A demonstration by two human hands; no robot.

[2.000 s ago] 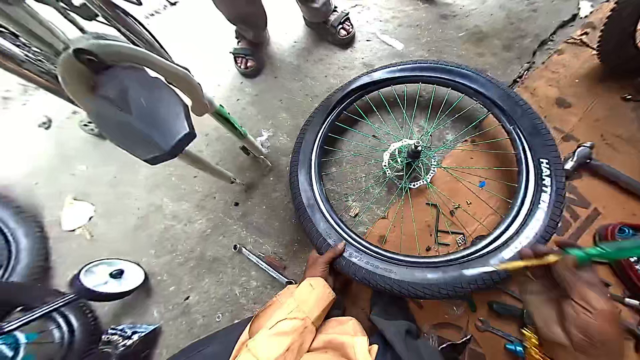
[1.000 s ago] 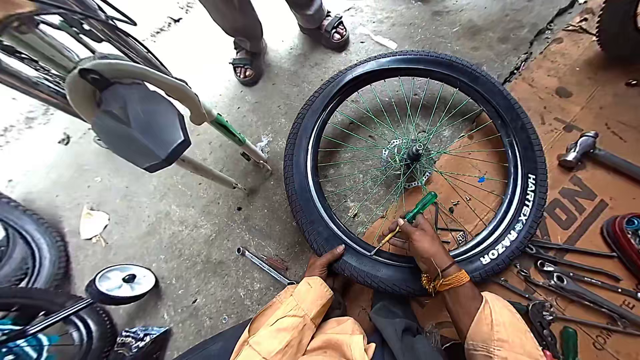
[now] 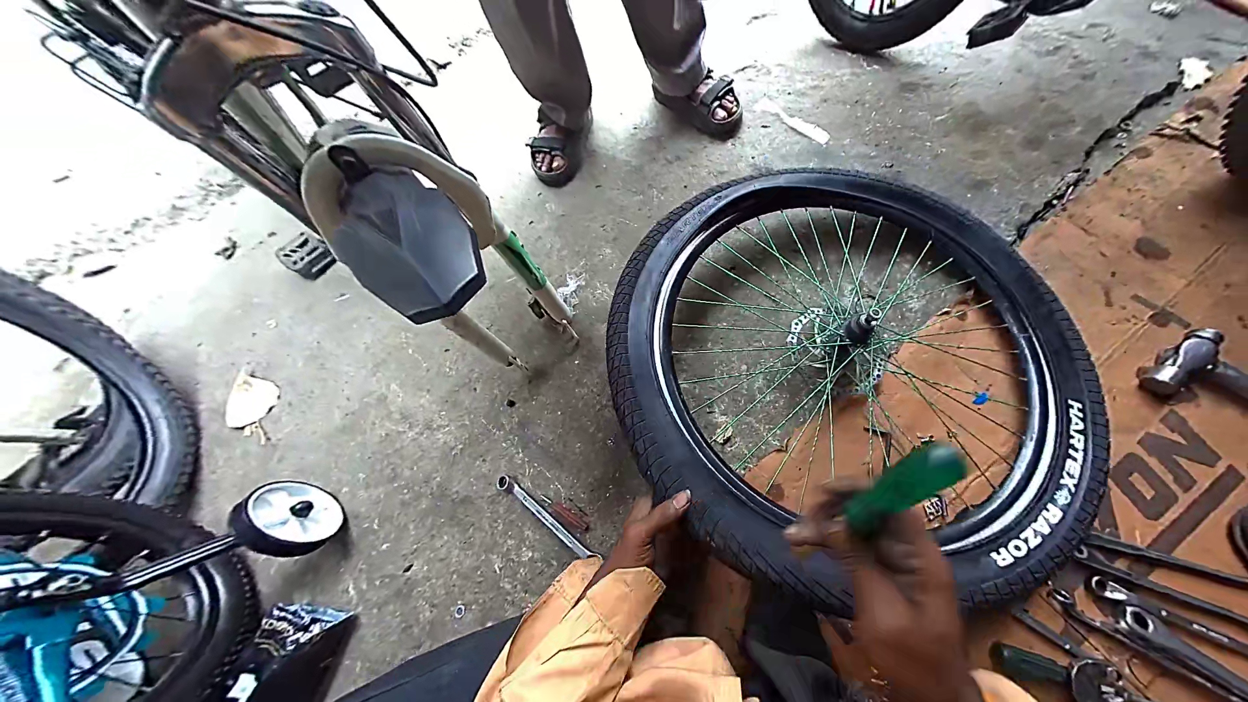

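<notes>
A bicycle wheel (image 3: 863, 331) with green spokes, a disc rotor and a black tyre (image 3: 648, 409) fills the middle right of the view, tilted above the ground. My left hand (image 3: 655, 531) grips the tyre's near left edge, thumb on top and fingers underneath. Over the near side of the rim is my right hand (image 3: 882, 556), blurred, its fingers closed around the green handle of a screwdriver (image 3: 907, 483). The handle points up and right; the shaft cannot be made out. A combination wrench (image 3: 546, 517) lies on the concrete beside my left sleeve.
On cardboard at right lie a hammer (image 3: 1191, 366), several wrenches (image 3: 1150, 624) and another green-handled tool (image 3: 1029, 663). A bicycle fork (image 3: 478, 341) stands upper left. Tyres and a training wheel (image 3: 292, 517) are at left. A person in sandals (image 3: 556, 156) stands beyond the wheel.
My right hand, earlier at the right edge of the tyre, came to its near rim and is now slightly farther right with the screwdriver. My left hand stays on the tyre.
</notes>
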